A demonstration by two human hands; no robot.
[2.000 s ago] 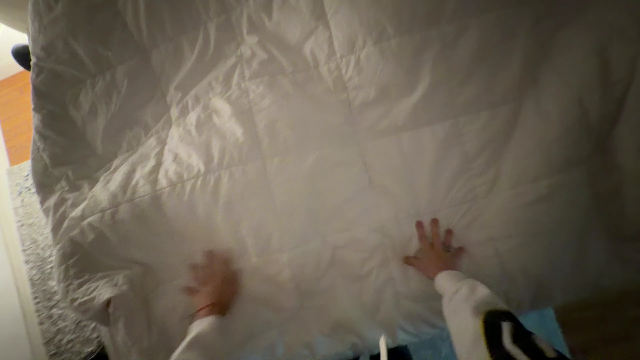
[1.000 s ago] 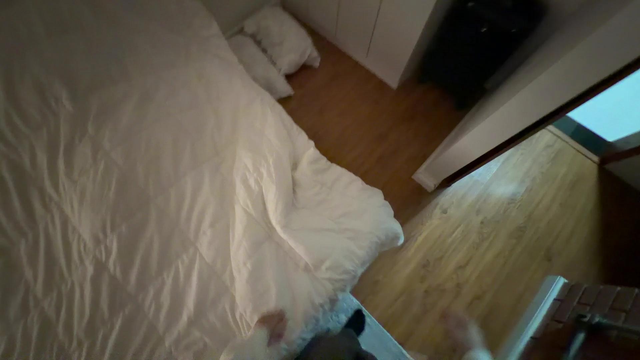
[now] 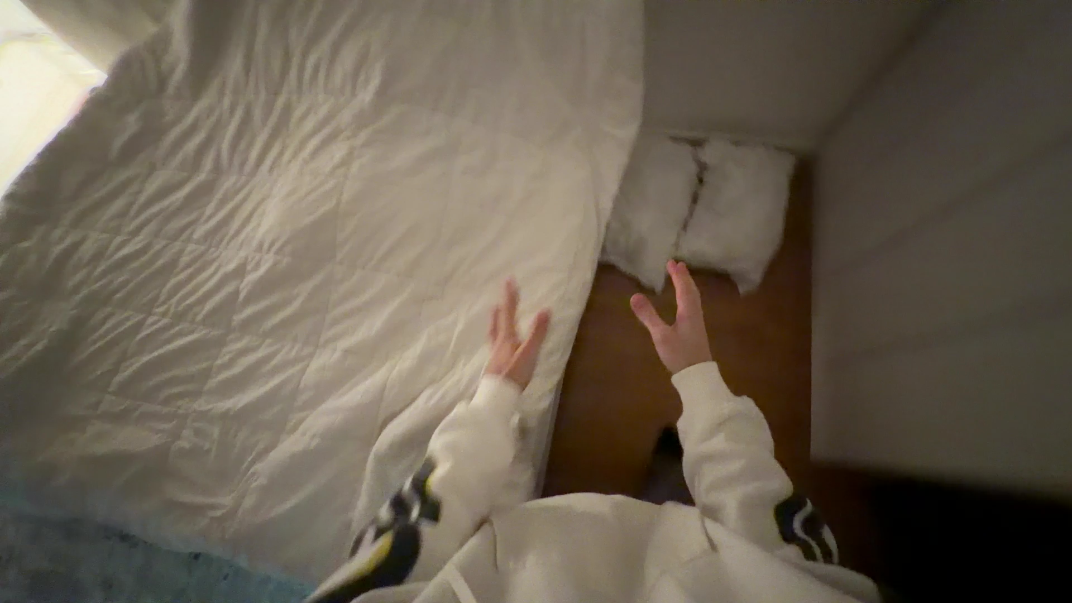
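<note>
A white quilted comforter (image 3: pixel 335 251) is spread over the bed, wrinkled, its right edge running down beside the wooden floor. My left hand (image 3: pixel 515 339) is held over the comforter near that edge, fingers apart and holding nothing; whether it touches the cloth I cannot tell. To its right, my right hand (image 3: pixel 677 322) is raised above the floor strip, thumb and fingers spread, nothing in it. Beyond my right hand two fluffy white pillows (image 3: pixel 739 209) lie side by side on the floor.
Pale panels (image 3: pixel 938 293) rise along the right side. Between them and the bed runs a narrow strip of wooden floor (image 3: pixel 754 352). A blue-grey textile (image 3: pixel 126 557) shows at the lower left, and a bright area lies at the upper left.
The view has swung and moved to the side of the bed by the pillows. Two seconds ago both my hands were on the comforter; now my right hand is in the air over the floor.
</note>
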